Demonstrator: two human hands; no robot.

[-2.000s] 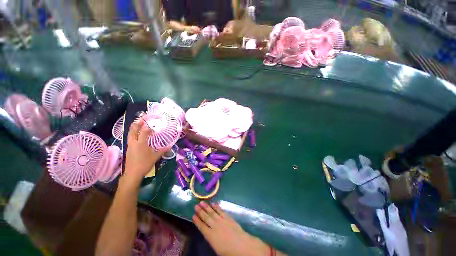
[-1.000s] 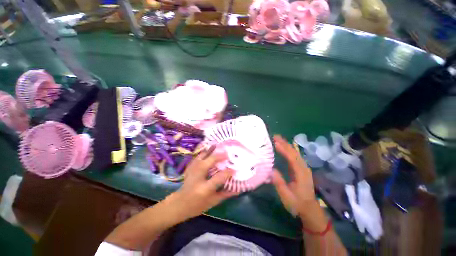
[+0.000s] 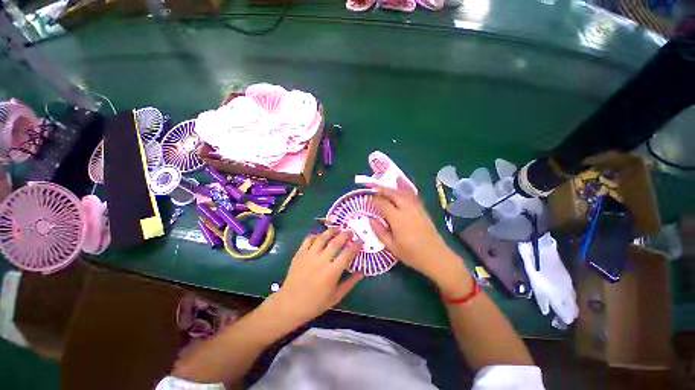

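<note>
A pink fan rear grille [image 3: 364, 221] lies on the green bench in front of me, its open centre facing up. Its pink clip base [image 3: 390, 172] points away from me. My left hand [image 3: 321, 268] holds the grille's near left rim. My right hand [image 3: 405, 228] lies over its right side with fingertips at the white centre, hiding part of it. I cannot tell whether the right fingers pinch a small piece there.
Purple cells [image 3: 236, 206] and a yellow tape roll [image 3: 250, 253] lie left of my hands. Behind is a box [image 3: 303, 169] of pale pink parts. A black padded bar [image 3: 128, 179] stands left. Translucent fan blades [image 3: 482, 193], a white glove [image 3: 550, 280] and a black arm [image 3: 610, 114] are right.
The fan went from the left pile to the bench in front of me and now lies open side up. My right hand came over onto it. The view has shifted.
</note>
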